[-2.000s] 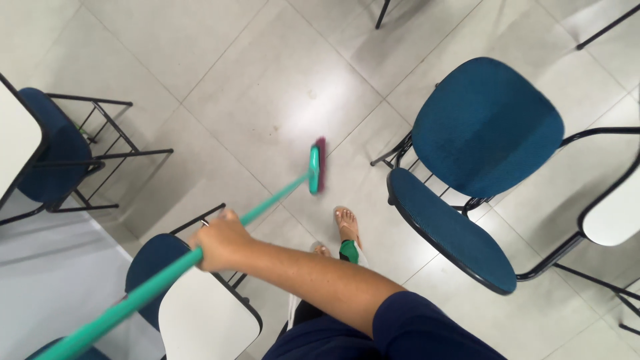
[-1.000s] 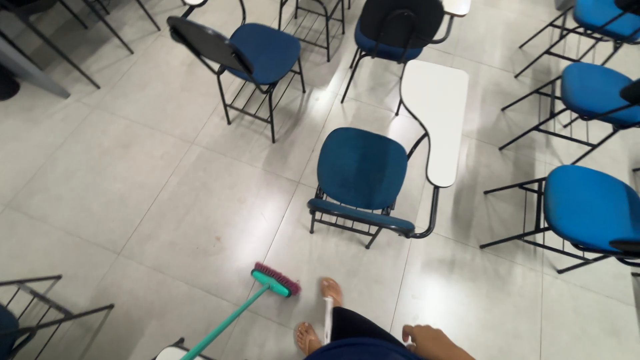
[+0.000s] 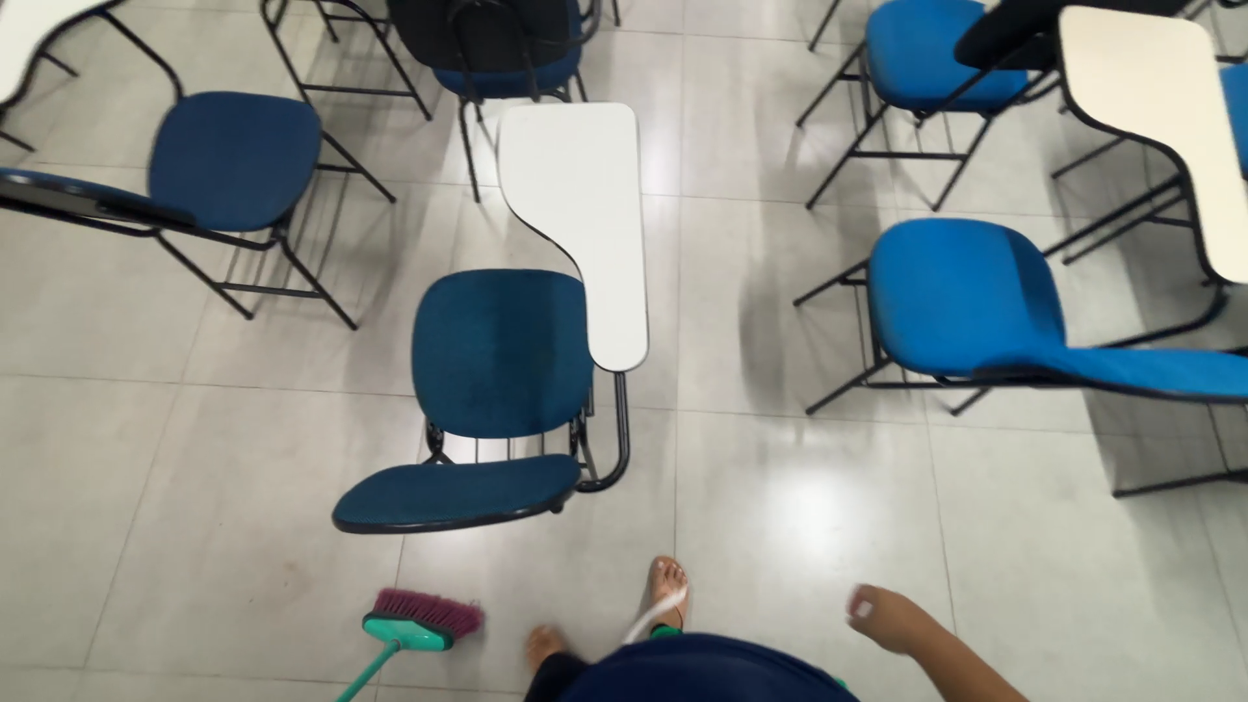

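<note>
A push broom [image 3: 408, 632] with a green head, dark red bristles and a green handle rests on the tiled floor at the lower left. Its handle runs out of the bottom edge, and my left hand is out of view, so what holds it is hidden. My right hand [image 3: 882, 620] hangs over the floor at the lower right, fingers curled and blurred; whether it is closed is unclear, and no object shows in it. My sandalled feet stand between the broom head and this hand.
Directly ahead stands a dark blue chair [image 3: 502, 353] with a white writing tablet [image 3: 597, 214]. Another dark blue chair [image 3: 234, 161] is at the upper left. Brighter blue chairs [image 3: 965, 292] line the right side, their black metal legs reaching toward the aisle. Grey floor tiles [image 3: 809, 546] show around my feet.
Two seconds ago a hand gripped the broom handle in view; now only the handle's lower end shows. My right hand has come further into view since one second ago. The view has swung considerably.
</note>
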